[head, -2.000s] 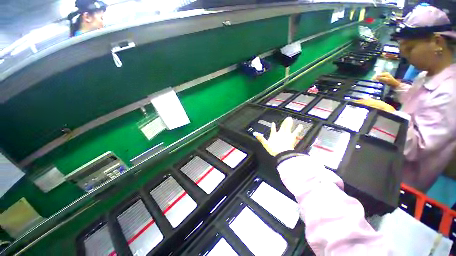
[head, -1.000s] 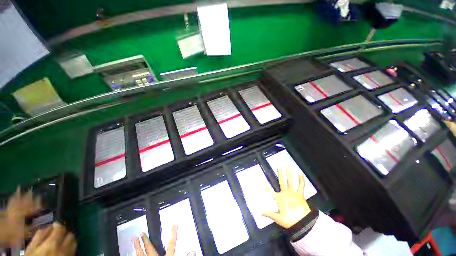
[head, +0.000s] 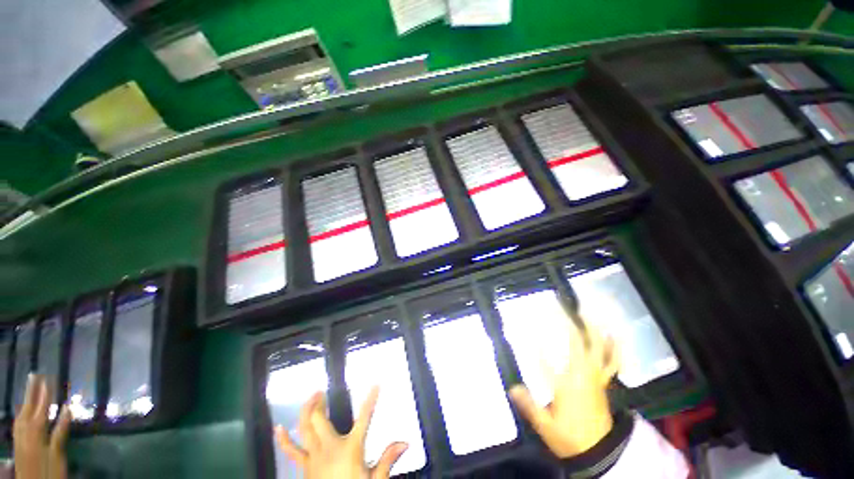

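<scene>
A black five-slot phone tray [head: 554, 251] lies nearest me, and its phones, such as the middle smartphone [head: 468, 384], show plain white screens. My left hand [head: 339, 451] is over the two left phones with its fingers spread, cut off by the bottom edge. My right hand [head: 576, 398] is over the two right phones, fingers spread, with a dark band at the cuff. Neither hand holds anything. Whether the fingertips touch the glass I cannot tell. Behind lies a second tray [head: 213, 281] of phones with grey-white test lists and a red band.
Stacked black trays [head: 698, 271] with red-banded phones stand at the right. Another tray [head: 176, 355] and another person's hand [head: 39, 435] are at the left. A panelled device [head: 286, 75], a yellow paper [head: 122, 117] and white papers lie along the back. Something red shows at lower right.
The view has swung left and down from the right-hand stack, where a hand of mine was. Since a second ago, both my hands are further over the white screens, and the left one shows more fully.
</scene>
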